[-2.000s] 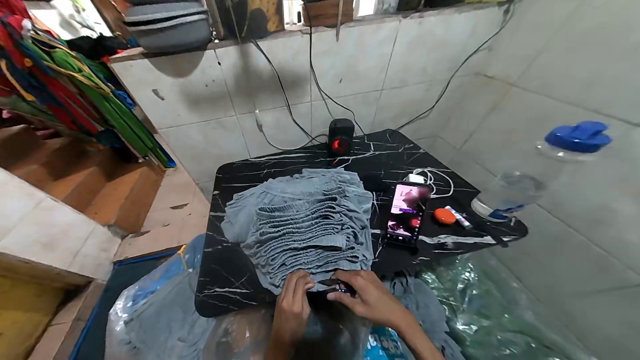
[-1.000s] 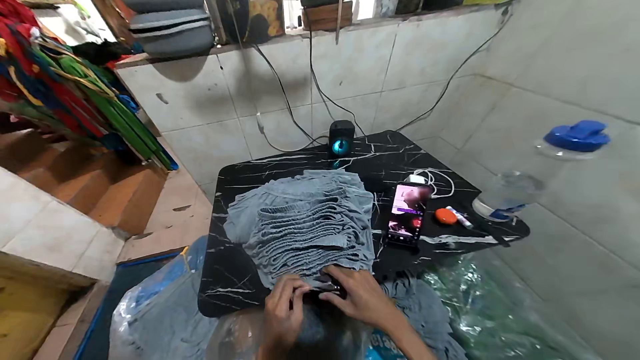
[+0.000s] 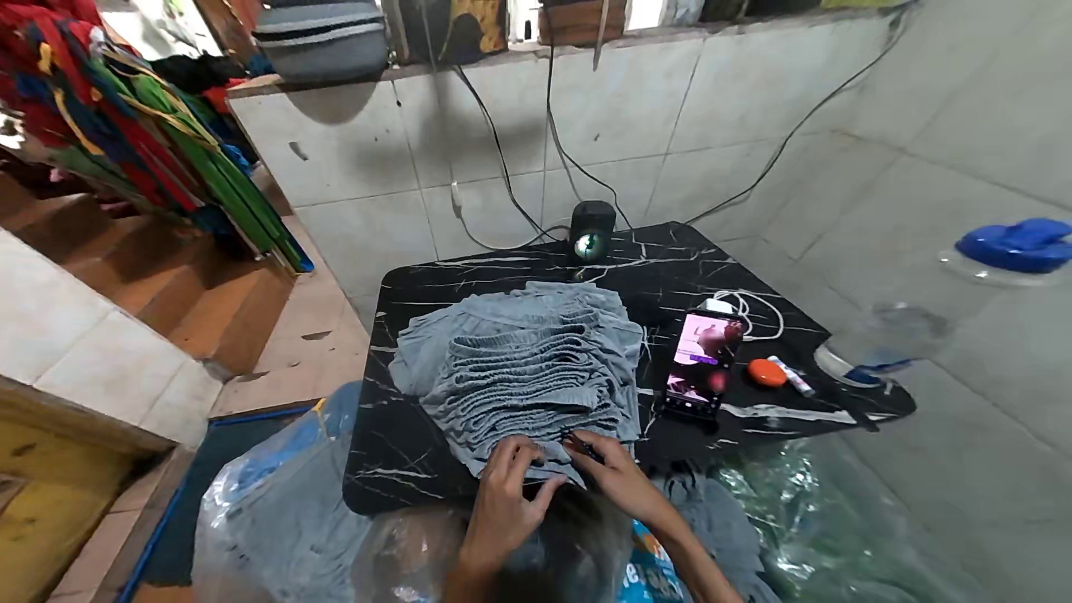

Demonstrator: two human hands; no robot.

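Observation:
A pile of grey fabric pieces with gathered edges (image 3: 528,368) lies on a black marble-patterned table (image 3: 402,452). At the pile's near edge, my left hand (image 3: 511,494) rests with its fingertips on the cloth, thumb apart from the fingers. My right hand (image 3: 615,477) is just to the right, closed around a small dark tool (image 3: 584,448) whose kind I cannot tell. Its tip is at the cloth, close to my left fingertips. Part of the tool is hidden by my fingers.
Right of the pile lie a lit phone (image 3: 702,360), an orange round object (image 3: 766,373), a small white tube (image 3: 791,377) and a white charger cable (image 3: 762,314). A clear bottle with a blue lid (image 3: 1017,244) stands at the right. A black speaker (image 3: 591,230) is at the back. Plastic bags (image 3: 276,502) flank the table.
My left hand has shifted slightly, its thumb now spread from the fingers. My right hand stays at the pile's near edge. The speaker's light has changed from red to blue to whitish.

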